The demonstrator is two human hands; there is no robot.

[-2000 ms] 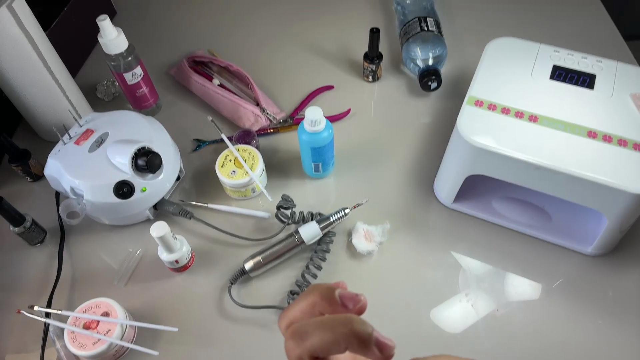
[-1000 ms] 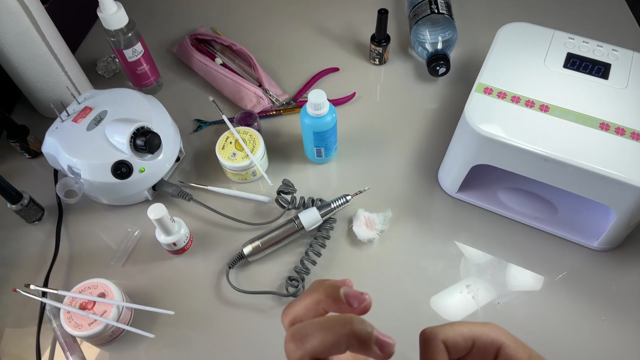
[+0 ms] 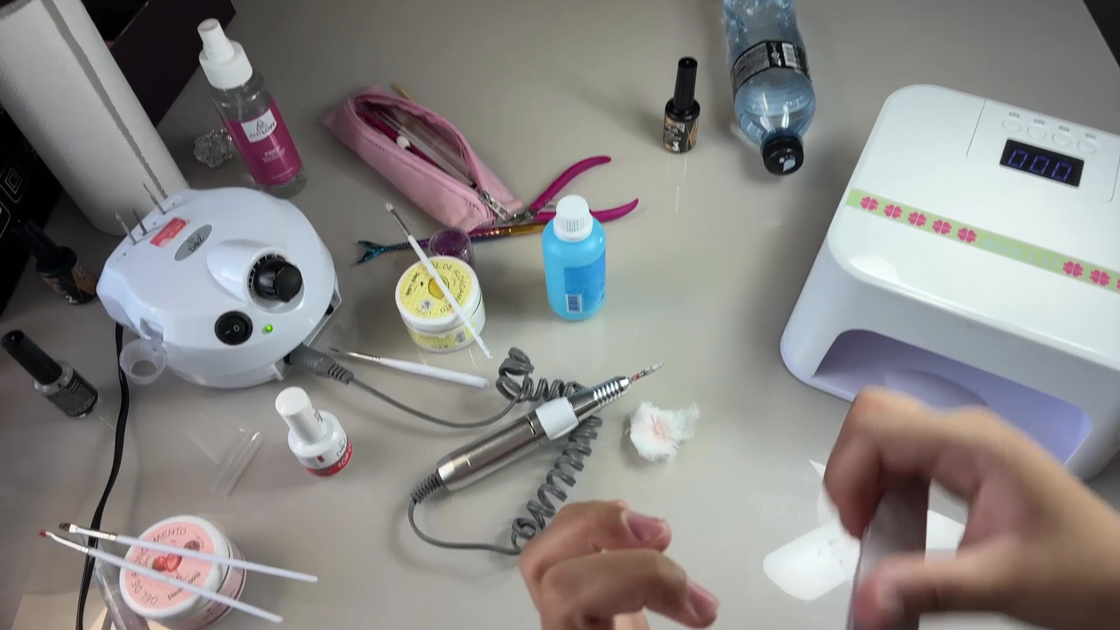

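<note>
My left hand (image 3: 612,564) is at the bottom centre, fingers curled and nails upward, with nothing visible between them. At the lower right my right hand (image 3: 954,516), slightly blurred, pinches a flat grey strip like a nail file (image 3: 891,556) between thumb and fingers. Beyond my left hand lie a silver electric nail drill handpiece (image 3: 516,437) on its coiled grey cord and a used cotton pad (image 3: 661,430). White paper-like pieces (image 3: 809,560) lie beside my right hand, partly hidden by it. A white nail lamp (image 3: 971,262) stands just behind my right hand.
At left stand the white drill control unit (image 3: 219,289), a white-capped polish bottle (image 3: 315,437) and a pink-lidded jar (image 3: 179,573) with brushes across it. Farther back are a yellow-lidded jar (image 3: 440,306), a blue bottle (image 3: 575,262), a pink pouch (image 3: 420,157) and a water bottle (image 3: 772,87).
My right hand has come fully into view from the bottom edge, now with the grey strip in its grip. My left hand stays at the bottom centre, still curled.
</note>
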